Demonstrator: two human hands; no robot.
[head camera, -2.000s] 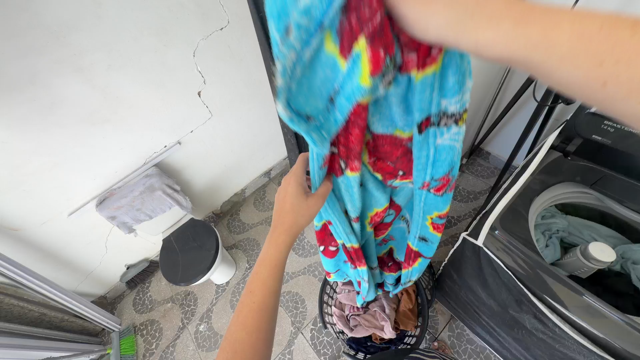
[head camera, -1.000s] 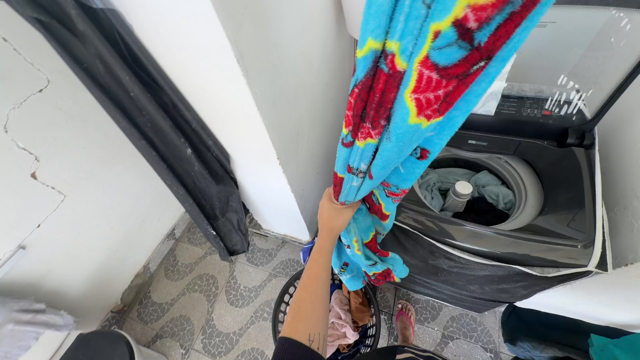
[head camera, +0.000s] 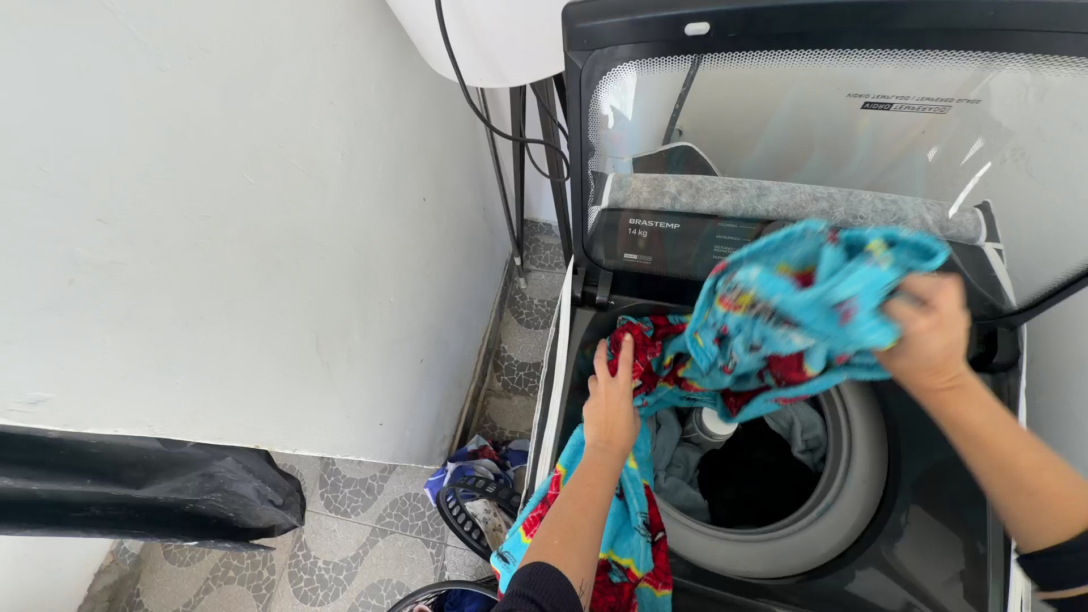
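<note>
A blue plush fabric with red and yellow figures (head camera: 765, 340) is spread between both hands over the open top-loading washing machine (head camera: 935, 476). My left hand (head camera: 612, 408) grips it at the left of the drum opening, and its lower part hangs down the machine's front left. My right hand (head camera: 931, 331) clutches a bunched, slightly blurred part above the opening's right side. Inside the drum lie grey-green clothes (head camera: 680, 476) and a black garment (head camera: 756, 476) around the white-capped agitator (head camera: 712, 425). The fabric hides the back of the opening.
The machine's raised glass lid (head camera: 790, 127) stands behind. A dark laundry basket (head camera: 467, 518) with clothes is on the patterned tile floor (head camera: 357, 561), left of the machine. A black cable (head camera: 476, 106) hangs near metal legs (head camera: 518, 170). A white wall (head camera: 238, 221) rises at left.
The patterned fabric hung over the basket two seconds ago; it has moved over the washing machine, bunched by my right hand. The view has swung toward the machine.
</note>
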